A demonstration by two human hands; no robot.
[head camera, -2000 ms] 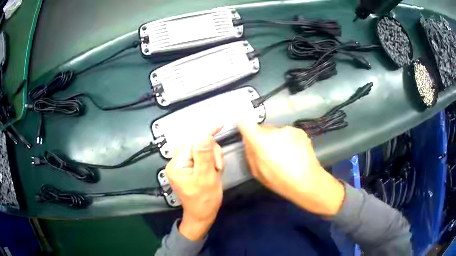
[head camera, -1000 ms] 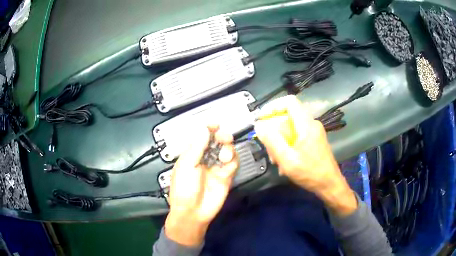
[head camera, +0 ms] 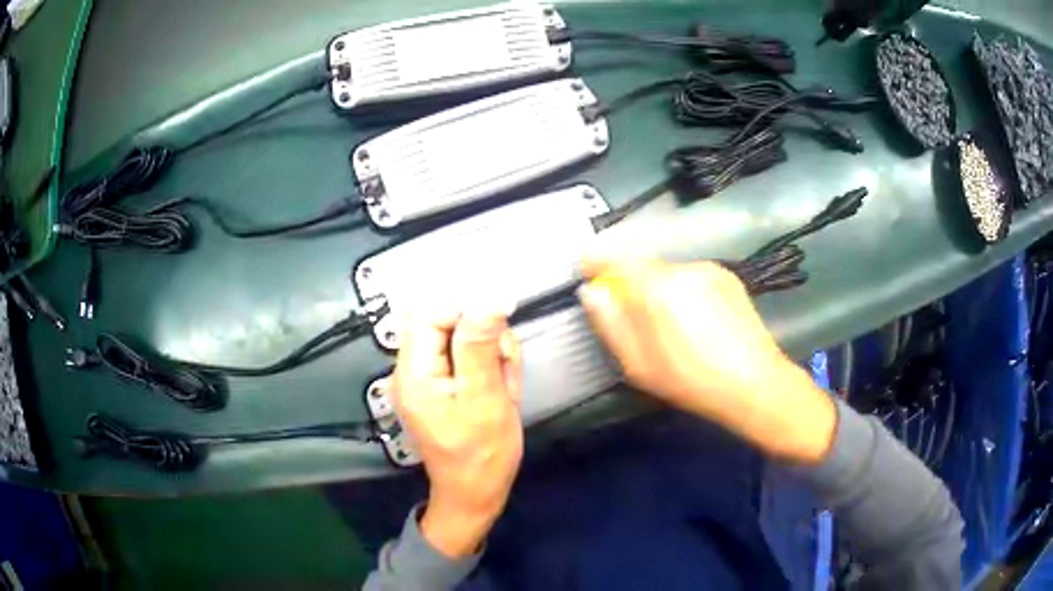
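Observation:
Four ribbed light-grey power adapter cases lie in a row: the farthest case (head camera: 450, 55), the second (head camera: 479, 152), the third (head camera: 485, 256) and the nearest (head camera: 560, 364). My left hand (head camera: 462, 421) is over the left part of the nearest case, fingers curled; its palm contents are hidden now, but small dark pieces showed there a second ago. My right hand (head camera: 704, 346) is closed over the right end of the nearest case, fingertips by the third case's near edge. The yellow bottle seen in it a second ago is hidden by the fingers.
Coiled black cords lie left (head camera: 150, 369) and right (head camera: 722, 162) of the cases. At the right are a dish of dark pieces (head camera: 915, 92), a dish of pale screws (head camera: 981, 191) and a heaped grey-parts tray (head camera: 1022, 104). A blue bin (head camera: 999, 381) sits below the bench edge.
My left hand has turned from open palm to curled fingers. My right hand has rolled over, hiding the yellow bottle. The cases shifted slightly in view as the camera moved.

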